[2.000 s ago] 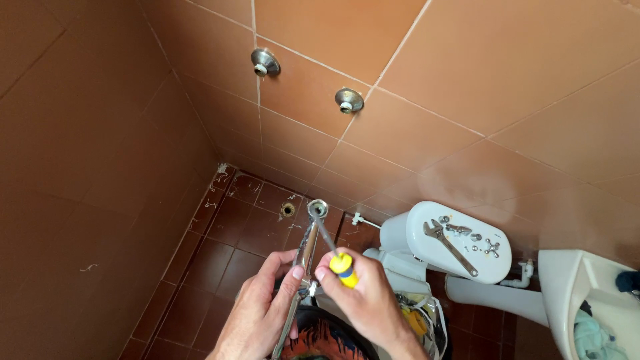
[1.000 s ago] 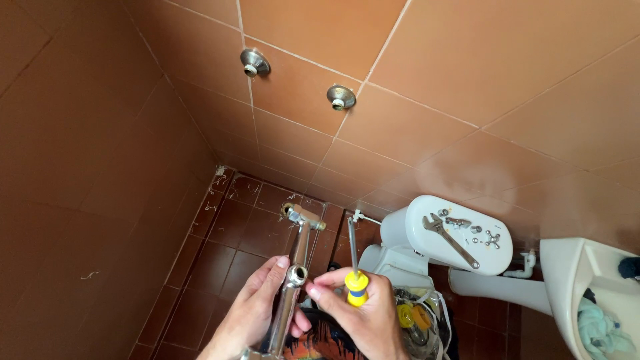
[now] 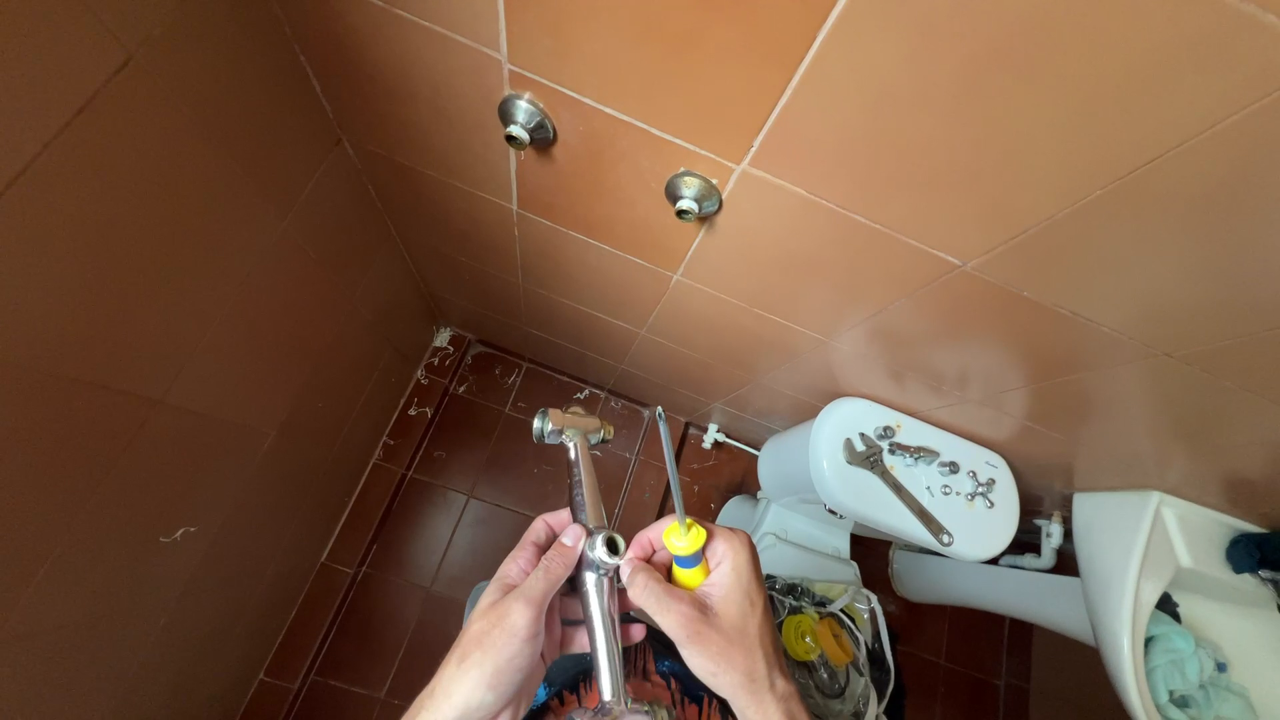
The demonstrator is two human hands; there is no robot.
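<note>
My left hand [image 3: 525, 600] is closed around a chrome mixer tap body [image 3: 601, 630], whose near end runs out of view at the bottom. A threaded outlet on its middle faces up. In my right hand [image 3: 705, 600] is a screwdriver [image 3: 686, 555] with a yellow and blue handle, its shaft pointing up and away; thumb and fingertips of that hand are at the outlet's rim. Two metal wall flanges with threaded pipe ends, a left one [image 3: 526, 122] and a right one [image 3: 692, 196], stick out of the tiled wall beyond.
On the toilet tank lid [image 3: 960, 535] lie an adjustable wrench [image 3: 898, 490], a cross handle [image 3: 980, 488] and several small metal parts. Below it stands a bag of tools [image 3: 830, 640]. A white sink [image 3: 1120, 580] holds cloths. Pale thread-like scraps litter the floor corner [image 3: 440, 345].
Two seconds ago the screwdriver's tip was at the far end of the tap body; now it points away from it. The tap body has turned, and my right fingertips are at its middle outlet.
</note>
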